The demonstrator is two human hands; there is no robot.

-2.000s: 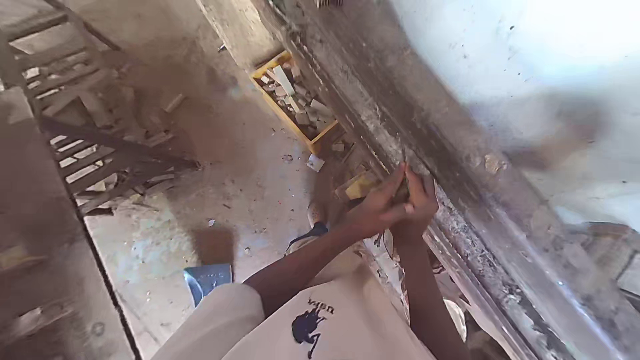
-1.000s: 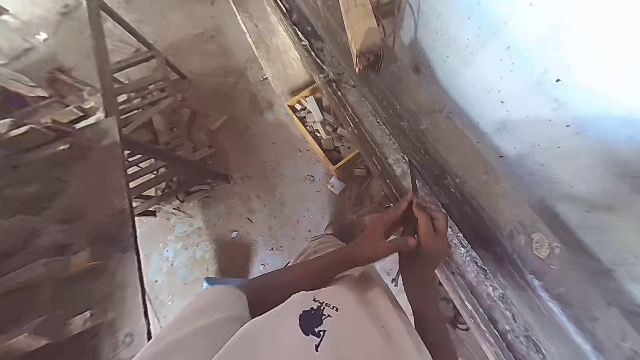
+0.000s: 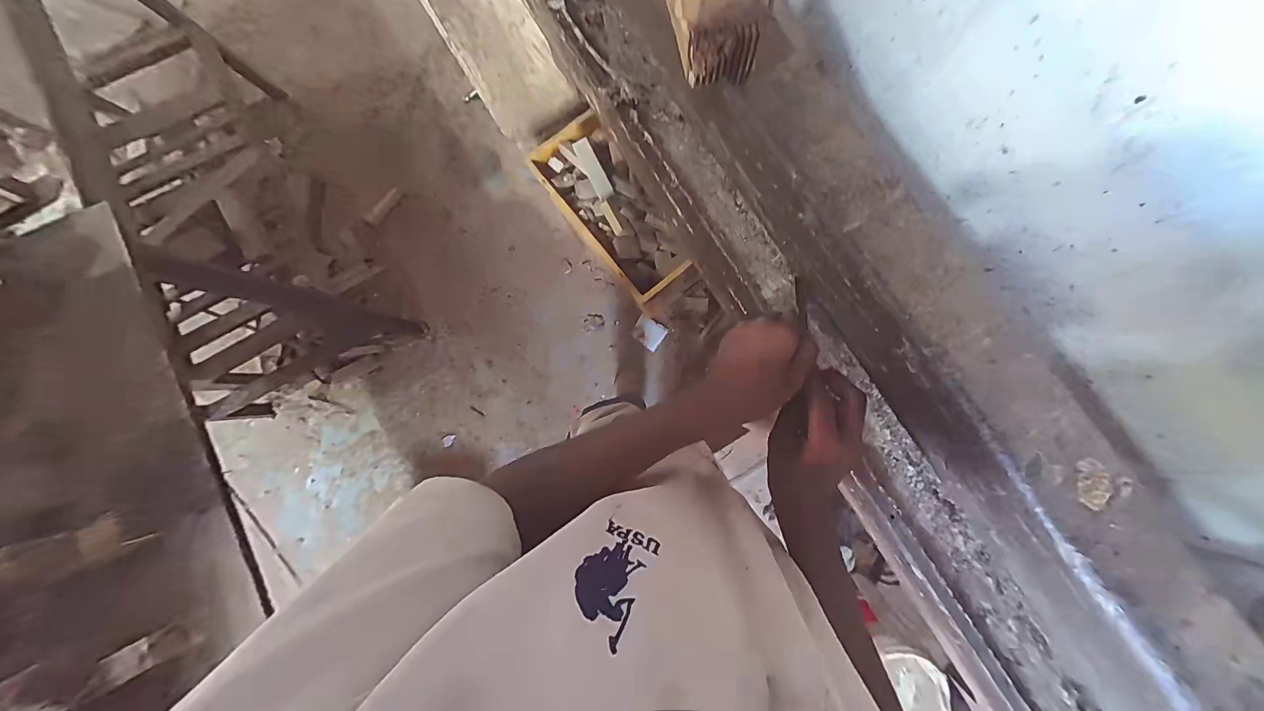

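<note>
My left hand (image 3: pixel 762 363), partly blurred, is closed at the fingers and bent inward over a long, worn wooden beam or bench edge (image 3: pixel 736 222). Right beside it, my right hand (image 3: pixel 831 420) has its fingers curled. Between the two hands a thin dark strip (image 3: pixel 801 298) sticks up past the fingertips; its lower part is hidden in them, and I cannot tell exactly what it is. Both hands meet in front of my light shirt.
A yellow-edged wooden box (image 3: pixel 590 242) of small offcuts stands left of the beam. A wood block (image 3: pixel 719 39) lies at the top. A slatted wooden frame (image 3: pixel 212 316) is at left, near a brown board surface (image 3: pixel 89 395). A pale wall (image 3: pixel 1096 178) rises at right.
My left hand has turned at the wrist and its knuckles now face up beside the right hand. The thin dark strip stays between the hands. The view has shifted.
</note>
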